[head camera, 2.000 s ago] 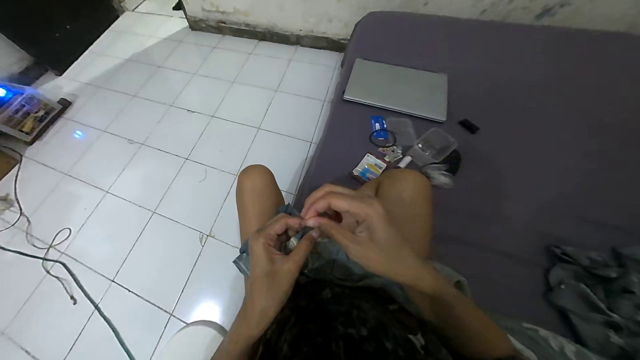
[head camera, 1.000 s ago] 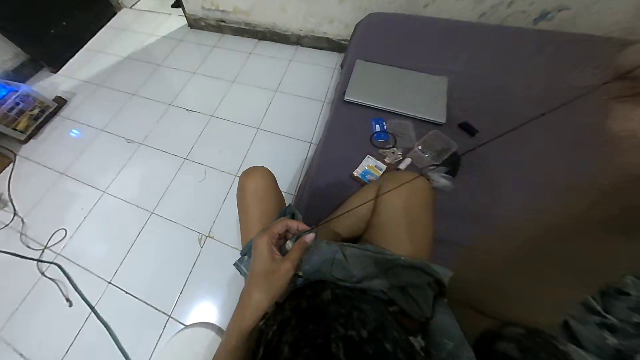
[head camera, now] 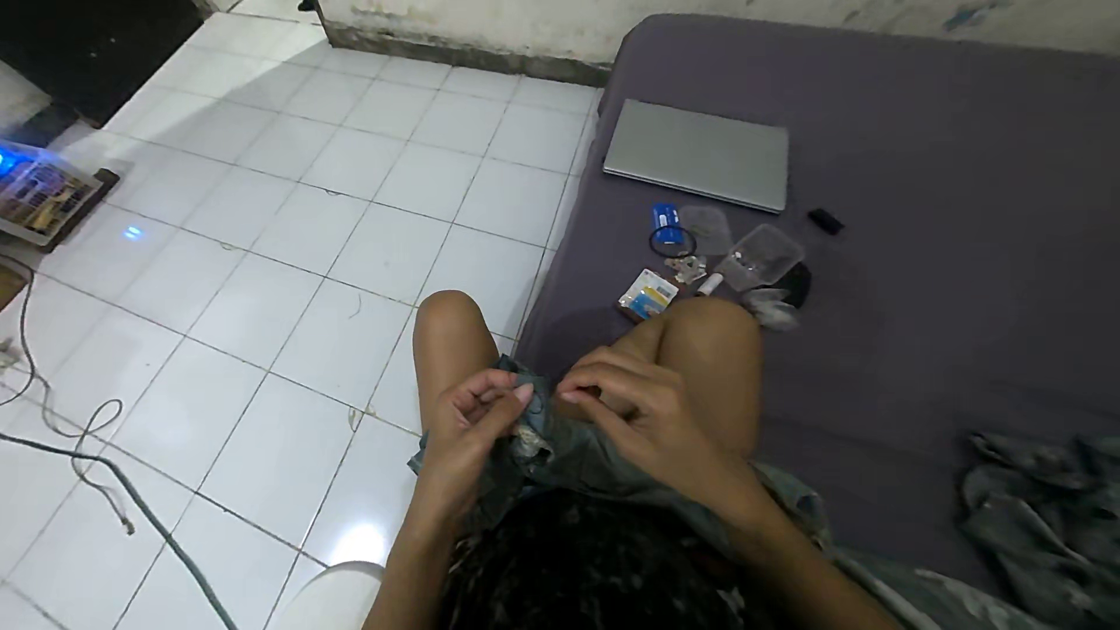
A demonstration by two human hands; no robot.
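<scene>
My left hand (head camera: 479,411) is above my lap, its thumb and index finger pinched together. A short dark curve of thread (head camera: 537,404) shows just beside those fingertips. Close on the right is my right hand (head camera: 643,411), with a small gap between the two hands. Its thumb and fingers are bent toward each other; whatever lies between their tips is too small to make out. A small pale, crumpled item (head camera: 530,442) lies just below the left fingertips, against the grey-green cloth (head camera: 595,459) over my lap.
On the purple-grey bed sheet (head camera: 910,350) are a closed silver laptop (head camera: 700,156), a blue item (head camera: 667,224), a black ring (head camera: 672,241), a clear plastic box (head camera: 763,257), a printed packet (head camera: 648,294) and a small black object (head camera: 825,221). Cables (head camera: 149,516) lie on the floor tiles at left.
One second ago a long dark thread ran taut from my left hand toward the upper right, where my right hand was a blur. My right hand has come back beside the left.
</scene>
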